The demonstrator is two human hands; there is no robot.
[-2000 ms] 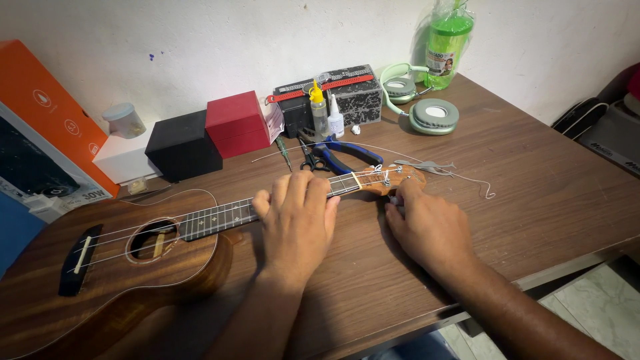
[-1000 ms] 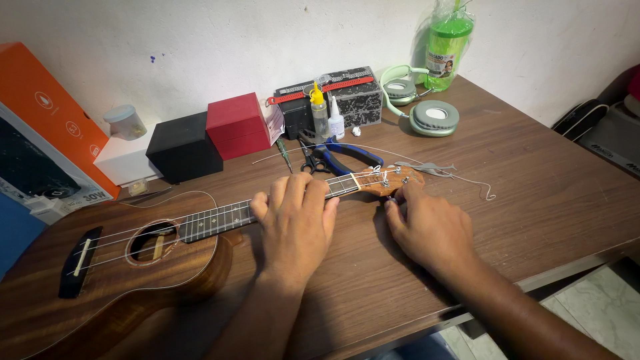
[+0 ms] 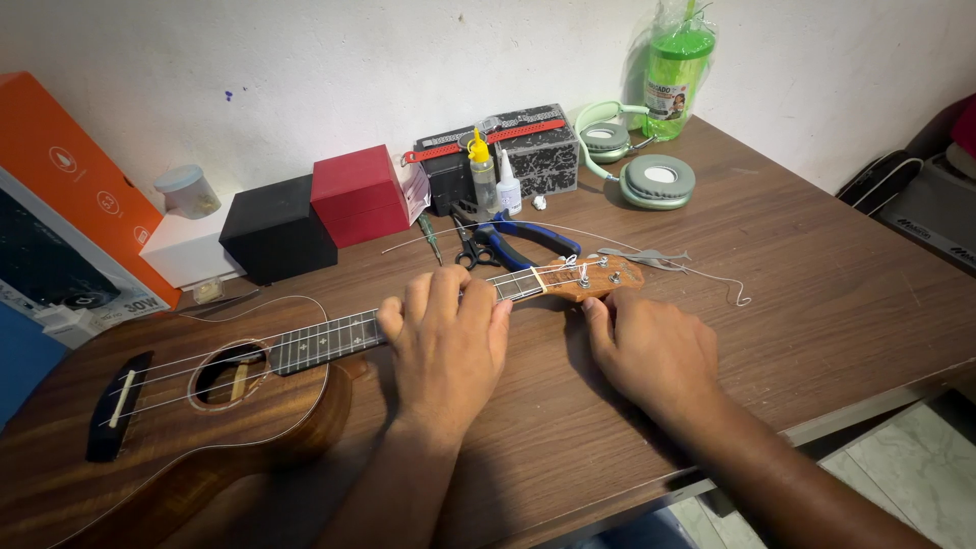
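A brown wooden ukulele [image 3: 252, 412] lies face up on the desk, its body at the left and its headstock [image 3: 602, 278] towards the middle. My left hand [image 3: 450, 343] rests over the fretboard, fingers curled across the strings and the neck. At the near edge of the headstock, my right hand [image 3: 652, 347] has thumb and finger pinched at a tuning peg, which the fingers mostly hide. White string ends are coiled at the tuning posts. A loose string [image 3: 736, 293] and a grey flat tool [image 3: 644, 255] lie just beyond the headstock.
Blue-handled pliers [image 3: 534, 236], black scissors [image 3: 474, 252] and a screwdriver [image 3: 431, 238] lie behind the neck. Along the wall stand a black box [image 3: 278, 229], a red box [image 3: 358, 194], a glue bottle [image 3: 508, 187], a yellow-capped bottle [image 3: 484, 179], headphones [image 3: 657, 183] and a green cup [image 3: 675, 84].
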